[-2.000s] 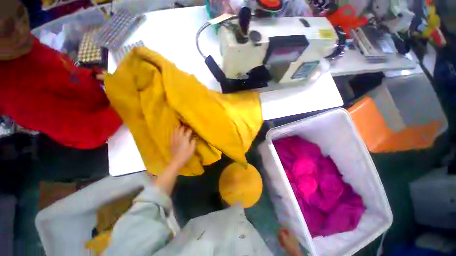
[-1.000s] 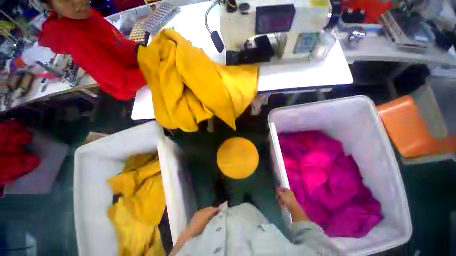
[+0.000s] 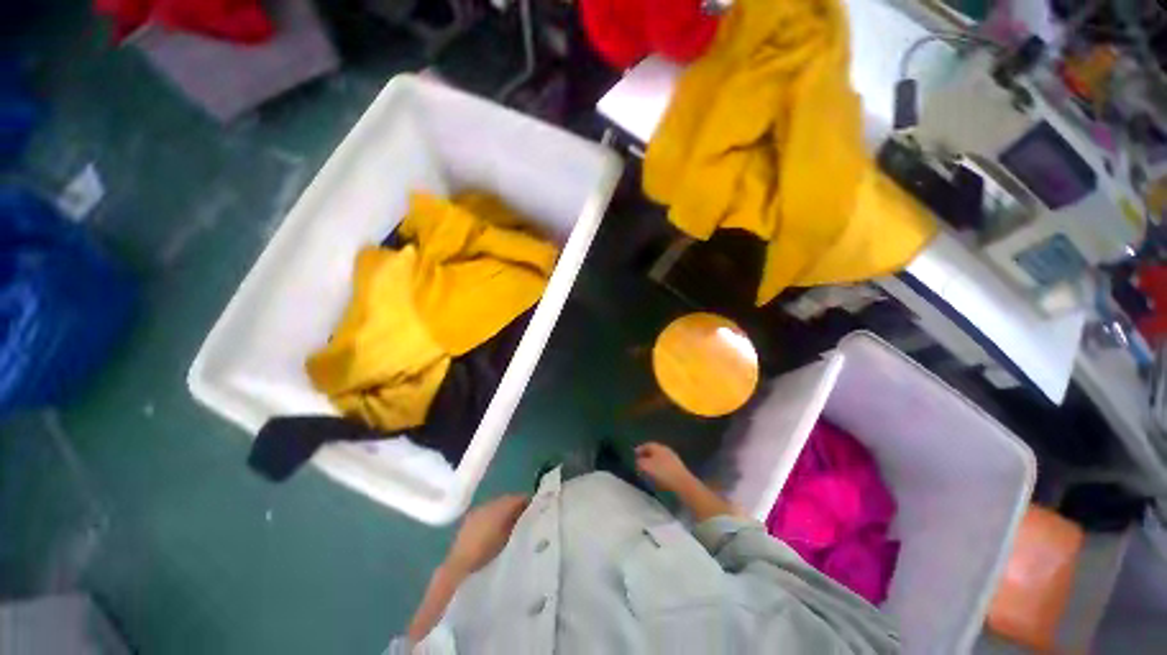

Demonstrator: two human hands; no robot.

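Observation:
My left hand (image 3: 490, 530) is at the left front edge of my pale coat, small and blurred; its fingers are not clear. My right hand (image 3: 660, 466) is low beside the coat, blurred, with no garment seen in it. A white bin (image 3: 292, 265) on the left holds yellow trousers (image 3: 442, 301) over black garment pieces (image 3: 301, 441), one end hanging over the rim. More yellow cloth (image 3: 768, 134) drapes over the front of the white sewing table (image 3: 1011, 326). A white bin (image 3: 941, 441) on the right holds magenta garments (image 3: 838, 505).
A round yellow stool (image 3: 705, 365) stands between the bins. A sewing machine (image 3: 1024, 154) sits on the table at upper right. Blue plastic bags (image 3: 51, 301) lie on the green floor at left. An orange chair (image 3: 1034, 576) is at lower right. Red cloth (image 3: 646, 28) shows at the top.
The view has swung left and down toward the yellow bin. The yellow cloth has been let go on the table since the earliest frame. My right hand is off the magenta bin's rim.

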